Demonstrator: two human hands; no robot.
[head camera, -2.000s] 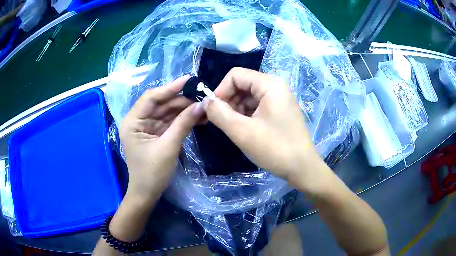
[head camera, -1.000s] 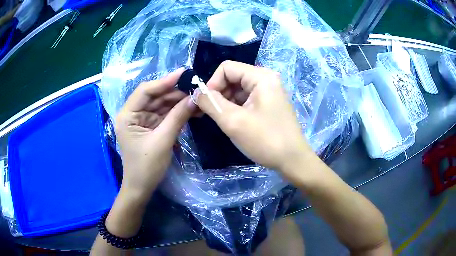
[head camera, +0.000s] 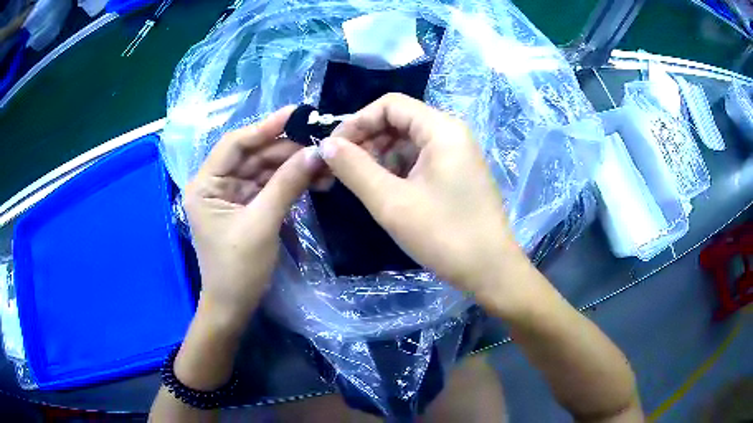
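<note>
My left hand (head camera: 248, 186) pinches a small round black part (head camera: 300, 124) between thumb and fingers, over the open bag. A small white piece (head camera: 324, 119) sticks out from the black part toward the right. My right hand (head camera: 413, 178) has its thumb and index fingertips closed at the white piece and a thin pale lead beside it. The fingers partly hide both. Under the hands, a clear plastic bag liner (head camera: 388, 318) lies open, with a dark mass (head camera: 363, 235) inside and a white patch (head camera: 383, 40) at its far edge.
A blue tray (head camera: 103, 268) lies at left on the dark bench (head camera: 570, 285). A clear bin (head camera: 636, 202) with white pieces stands at right, with clear packets (head camera: 673, 149) beside it. The green belt (head camera: 99, 99) carries thin parts at upper left. A red object (head camera: 731, 268) is at far right.
The white piece now points right instead of slanting down to the right. Both hands have shifted slightly up and left. The parts on the belt have moved right and up, toward the picture's edge.
</note>
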